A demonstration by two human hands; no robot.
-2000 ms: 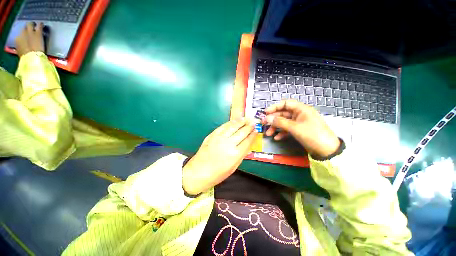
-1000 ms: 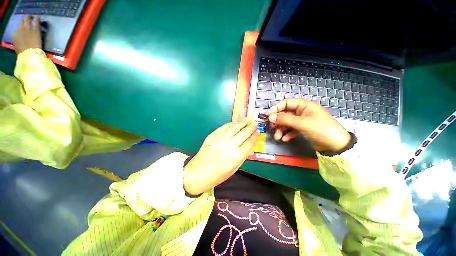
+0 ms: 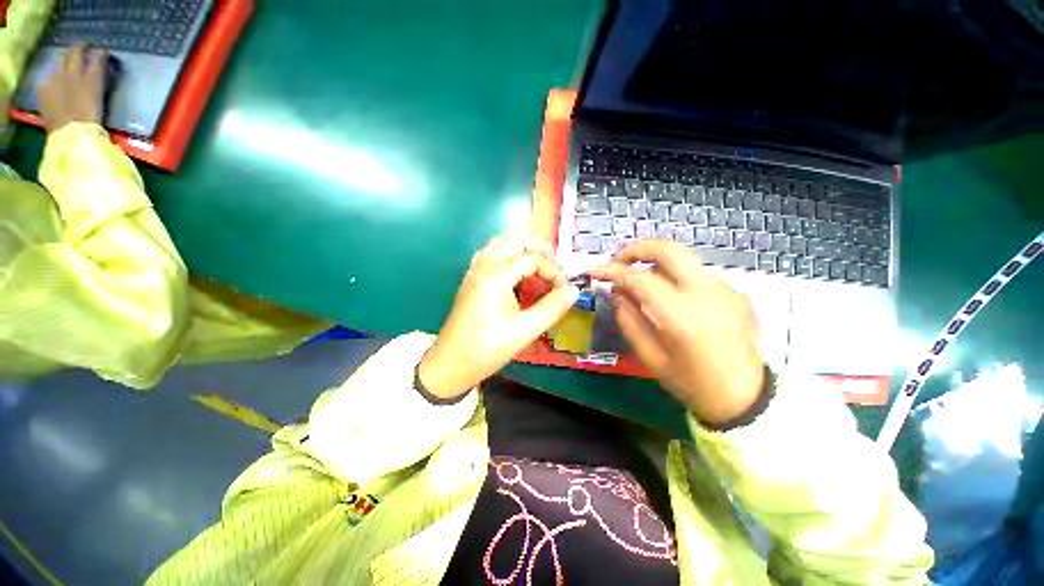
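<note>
An open laptop (image 3: 733,212) with black keys, grey palm rest and black screen (image 3: 744,80) lies on an orange-red tray (image 3: 552,160). A yellow positioning jig (image 3: 574,332) with a blue patch lies at the left palm-rest edge. My left hand (image 3: 492,309) is beside it, thumb and index finger curled together near the jig's upper end. My right hand (image 3: 687,326) is over the palm rest, its fingertips pinched at a tiny dark badge sticker (image 3: 582,280). The fingertips of both hands nearly meet there. Whether my left fingers also hold the sticker is unclear.
At the upper left, another person's hand (image 3: 74,86) rests on a second laptop (image 3: 126,69) on an orange-red tray. A white label strip (image 3: 962,315) with dark squares hangs at the right, near shiny clear plastic (image 3: 985,424). The bench (image 3: 332,69) is glossy green.
My left hand has lifted from lying flat to curled fingers, showing more of the yellow jig. The jig's lower end sits further left. My right hand has shifted slightly left and down.
</note>
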